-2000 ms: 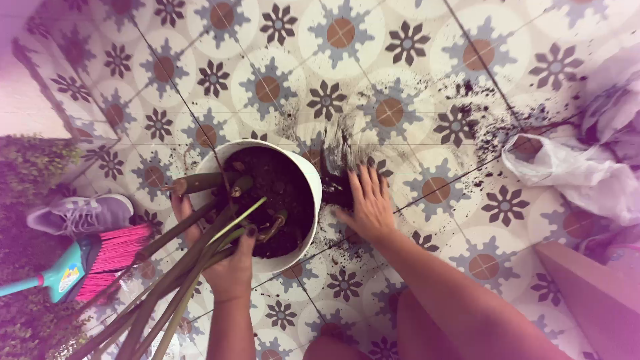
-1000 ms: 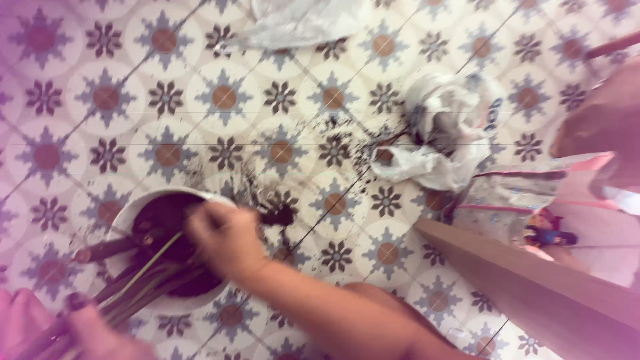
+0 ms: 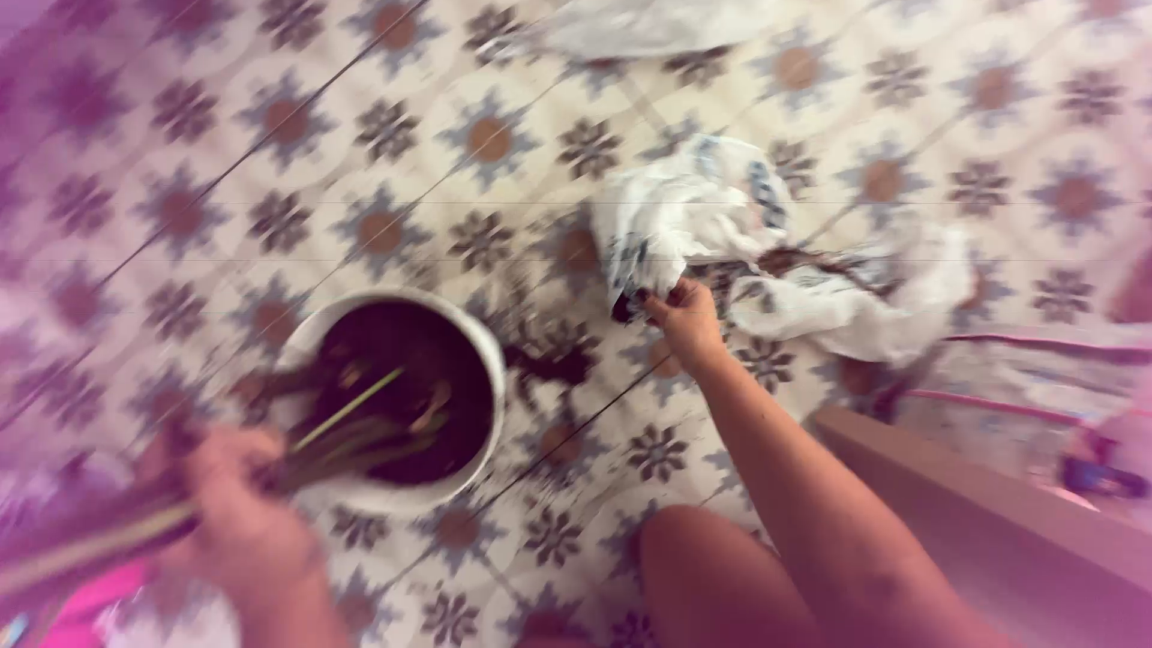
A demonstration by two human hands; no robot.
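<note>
A white round pot [image 3: 490,360] filled with dark soil stands on the tiled floor, left of centre. Long plant stems [image 3: 108,540] rise from it and lean to the lower left, where my left hand [image 3: 243,513], blurred, is closed around them. My right hand [image 3: 688,319] pinches the lower edge of a crumpled white plastic bag [image 3: 693,211] bearing blue print. Dark matter shows at the bag's edge beside my fingertips. Loose soil [image 3: 553,360] lies on the tiles between the pot and my right hand.
Another white plastic bag [image 3: 855,310] lies right of my right hand, and a pale plastic sheet [image 3: 630,27] at the top. A board-like edge [image 3: 972,504] and a clear bag with pink trim [image 3: 1008,382] are at the right. Something pink [image 3: 99,594] shows lower left.
My right hand has moved from the soil on the floor, over the pot, to the white bag and taken hold of it. The view has shifted to the right.
</note>
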